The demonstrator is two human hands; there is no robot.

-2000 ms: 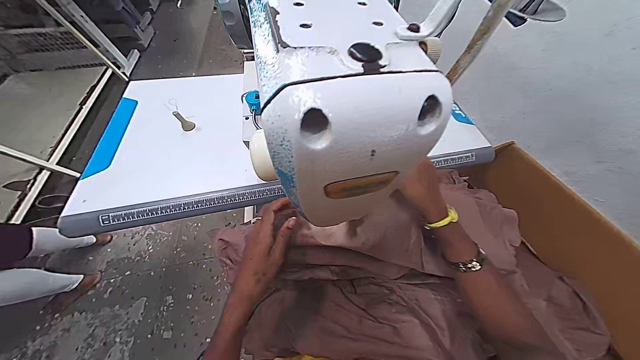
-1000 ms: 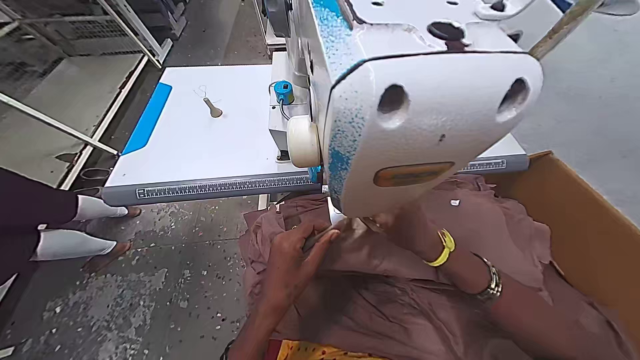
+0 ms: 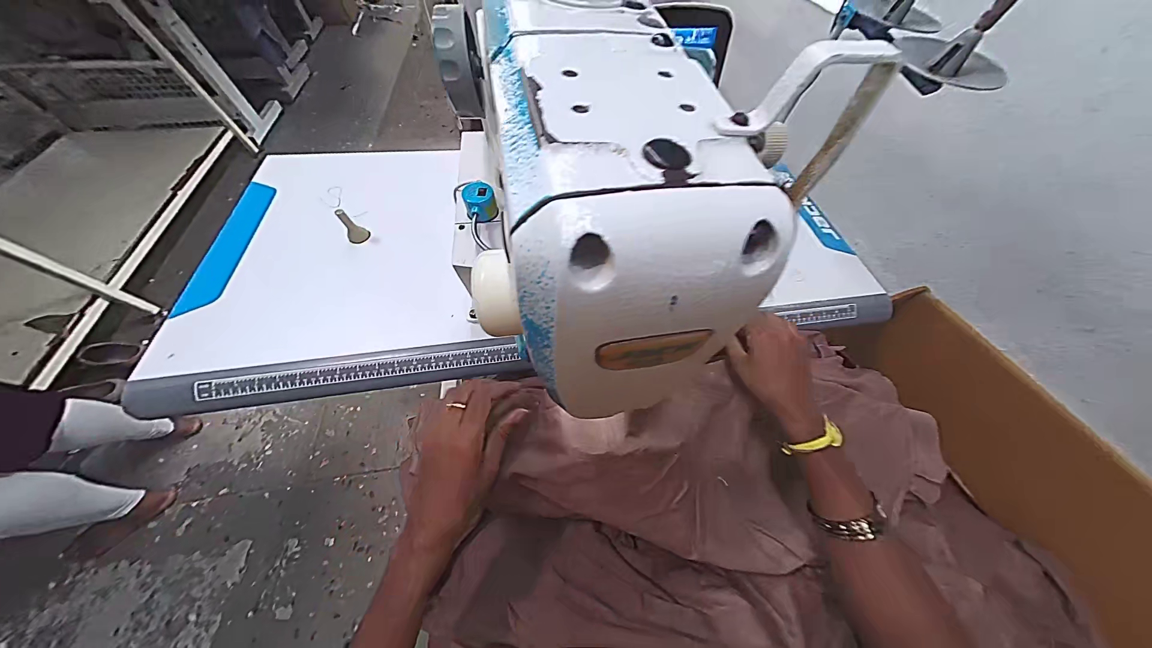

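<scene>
A white and blue industrial sewing machine head (image 3: pixel 657 270) fills the upper middle of the view and hides its own needle area. Brown fabric (image 3: pixel 666 504) lies bunched below and in front of it. My left hand (image 3: pixel 459 450), with a ring on one finger, rests on the fabric's left part beside the machine head. On the right, my right hand (image 3: pixel 772 369) is at the fabric next to the machine head, its fingertips partly hidden. Whether either hand pinches the cloth is not clear.
The white machine table (image 3: pixel 378 297) has a ruler strip along its front edge. A small pale tool (image 3: pixel 353 227) with thread lies on it. A cardboard box wall (image 3: pixel 1017 405) borders the fabric at right. Another person's legs (image 3: pixel 99 459) show at far left, and thread stands (image 3: pixel 954 58) at upper right.
Since one second ago my right hand has moved from beneath the machine head to its right side. My left hand has shifted left, away from the needle area. The view has shifted.
</scene>
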